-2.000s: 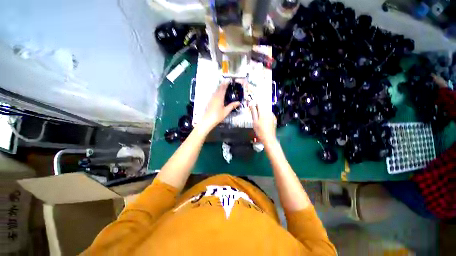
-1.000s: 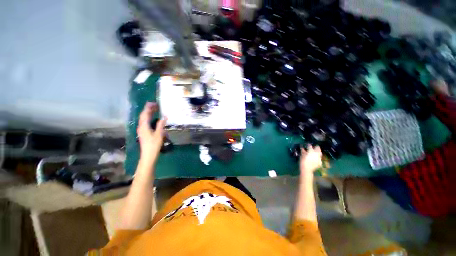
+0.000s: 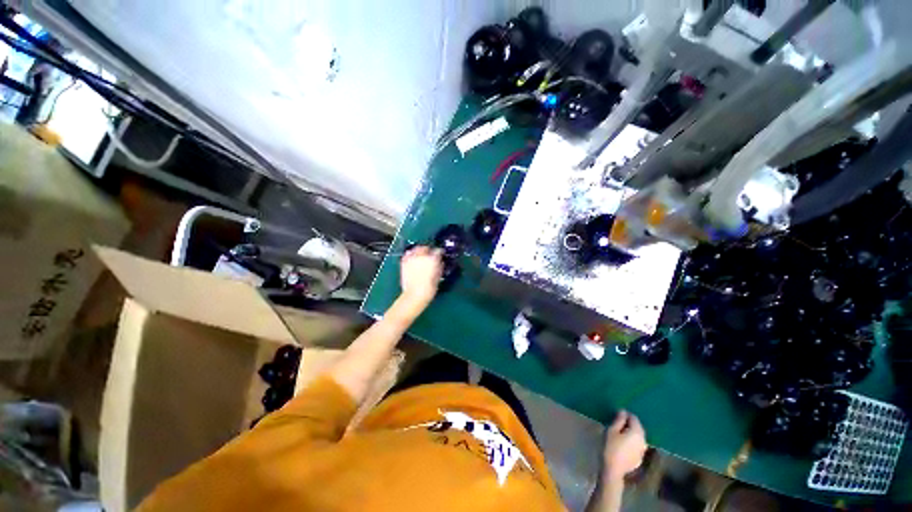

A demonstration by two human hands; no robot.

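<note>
My left hand (image 3: 421, 273) is at the bench's left front edge, its fingers against a few black round parts (image 3: 451, 240); whether it grips one is hidden. Another black round part (image 3: 488, 225) lies beside them, left of the plate. The white work plate (image 3: 535, 245) has black specks and a dark part (image 3: 598, 238) at its centre, under the press head (image 3: 655, 218). My right hand (image 3: 625, 446) is at the bench's front edge with curled fingers, small and blurred; I cannot tell whether it holds anything.
A large heap of black parts (image 3: 790, 310) covers the bench's right side, with a white perforated tray (image 3: 860, 445) in front. An open carton (image 3: 190, 380) with black parts stands at lower left. White scraps (image 3: 521, 333) lie before the plate. A pale wall (image 3: 340, 90) rises behind left.
The view has turned left, bringing the carton's contents into view. My left hand has moved to the black parts left of the plate. My right hand has moved from the heap to the bench's front edge.
</note>
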